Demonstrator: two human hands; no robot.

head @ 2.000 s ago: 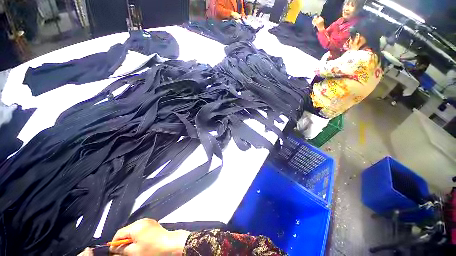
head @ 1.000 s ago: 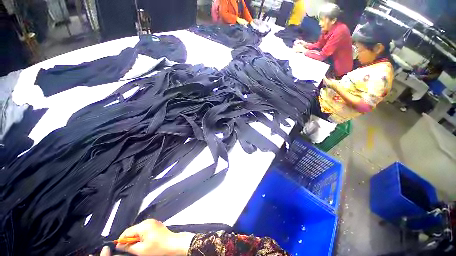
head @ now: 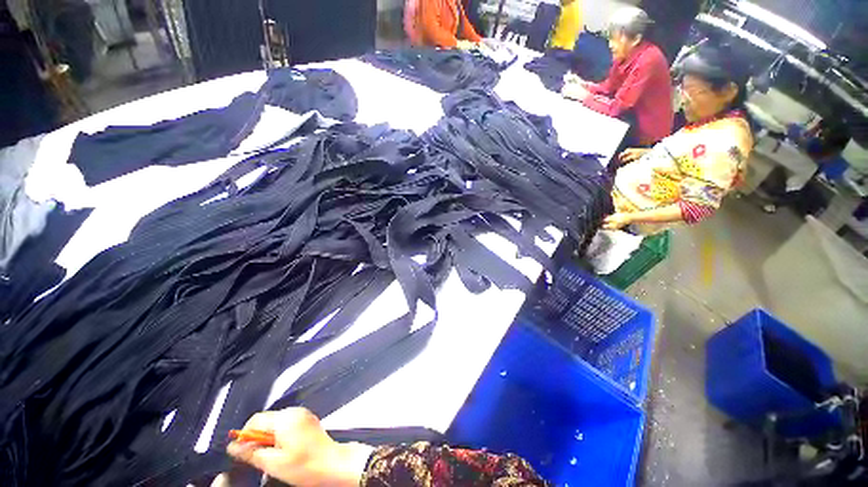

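Observation:
Long dark strips [head: 286,219] with stitch lines lie in a tangled heap across the white table [head: 400,385]. My right hand [head: 295,447] is at the bottom edge, its wrist in a red and gold patterned sleeve. It is closed on a small orange tool [head: 251,437], of which only the orange part shows. A small pale patch, perhaps fingertips of my left hand [head: 225,479], is cut off by the bottom edge beside the dark strips. What my left hand holds cannot be seen.
Blue crates [head: 557,404] stand at the table's right edge, with a green crate [head: 640,262] beyond. Another blue crate [head: 728,366] is on the floor. People [head: 700,171] work along the far right side. Wider dark cloth [head: 167,138] lies at the upper left.
My right hand has moved slightly up and right with the orange tool. The person in the patterned top has lowered a hand towards the strips at the table edge.

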